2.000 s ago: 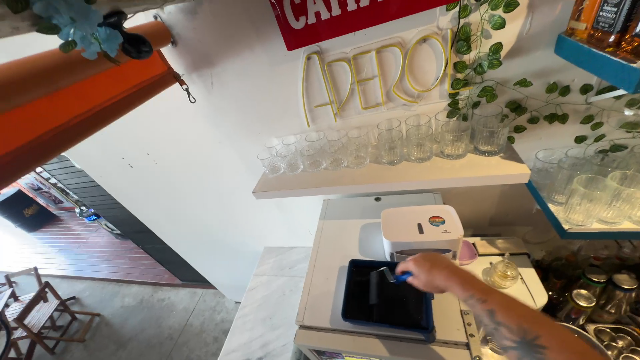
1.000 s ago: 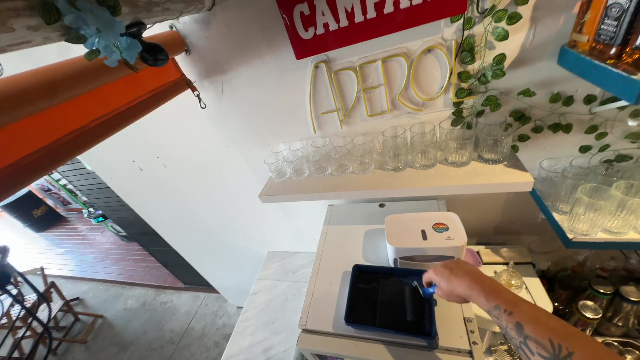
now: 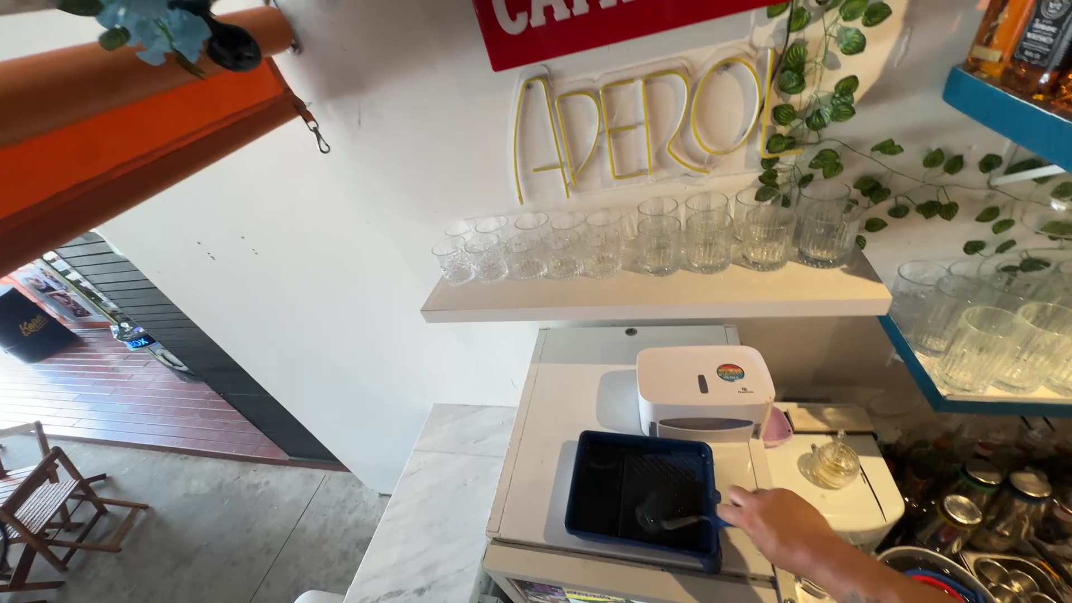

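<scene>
My right hand (image 3: 766, 519) is closed around the blue handle of a small paint roller (image 3: 666, 512), whose dark roller end lies blurred inside a blue paint tray (image 3: 584, 490). Dark paint or a dark liner covers the tray's inside. The tray rests on top of a white cabinet or fridge (image 3: 536, 469), just in front of a white paper dispenser (image 3: 705, 389). My left hand is out of view.
Drinking glasses (image 3: 657, 239) line a white shelf (image 3: 653, 297) above the tray. At the right are a blue-edged shelf (image 3: 1001, 405) with more glasses, a glass pot (image 3: 835, 462) and several metal shakers (image 3: 980, 477). A marble counter (image 3: 435, 494) adjoins on the left.
My right hand and the roller have moved within the tray, from its upper right side toward its near right part. The roller stays in my grip.
</scene>
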